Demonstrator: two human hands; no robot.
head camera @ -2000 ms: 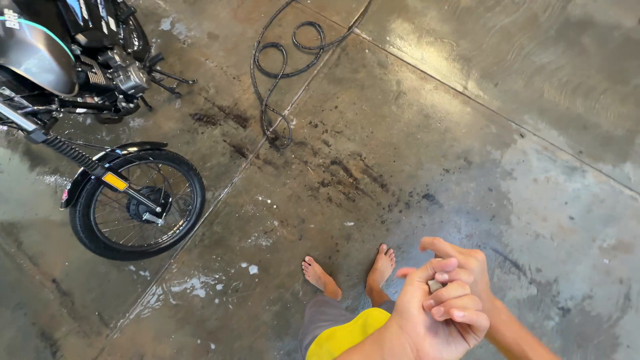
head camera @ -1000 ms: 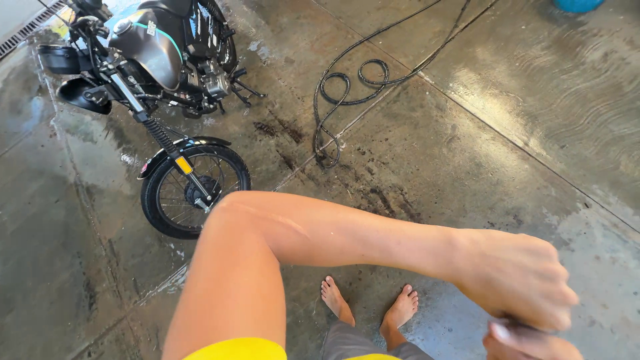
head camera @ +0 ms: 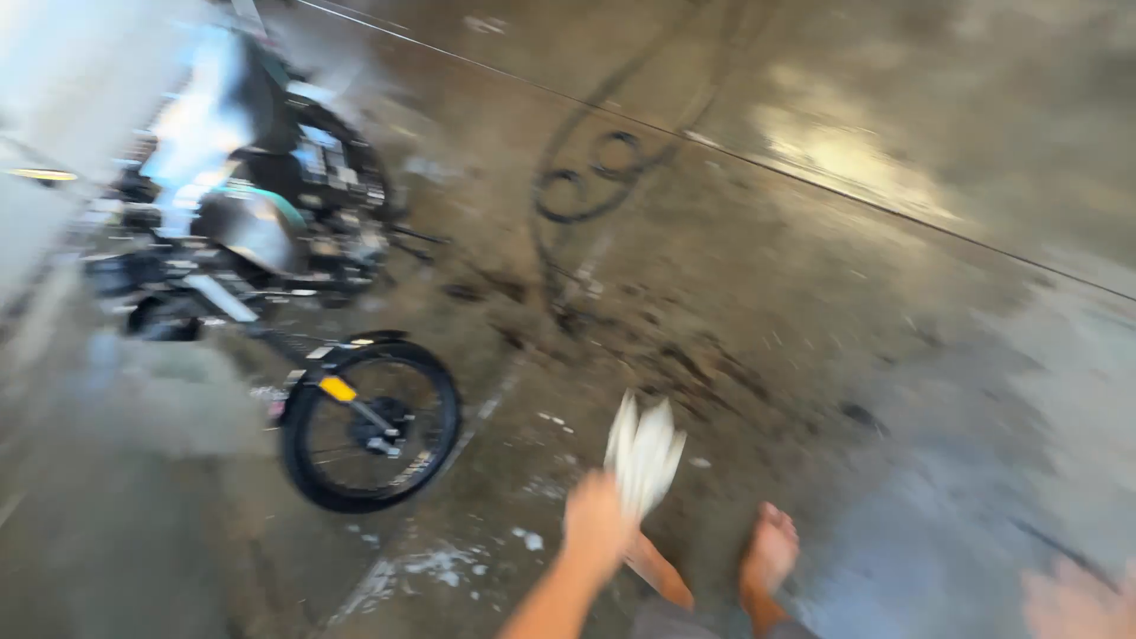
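Note:
My left hand (head camera: 601,521) is raised low in the middle of the head view, shut on a whitish cloth (head camera: 645,451) whose loose ends point away from me. The cloth is blurred, so its exact kind is hard to tell. At the bottom right edge my right hand (head camera: 1078,599) shows only as a strong blur, partly cut off by the frame; whether it holds anything cannot be made out. To the left of my left hand stands a motorcycle with a black front wheel (head camera: 371,428) and a dark fuel tank (head camera: 248,229).
A dark hose (head camera: 568,213) lies in loops on the wet concrete floor (head camera: 852,355). Dark dirt marks (head camera: 701,364) spread below it, and white suds (head camera: 444,564) lie near the front wheel. My bare foot (head camera: 770,546) stands at the bottom.
The whitish cloth now shows in my left hand; neither earlier frame shows it. My hands, together before, are now far apart. The view has shifted and blurred.

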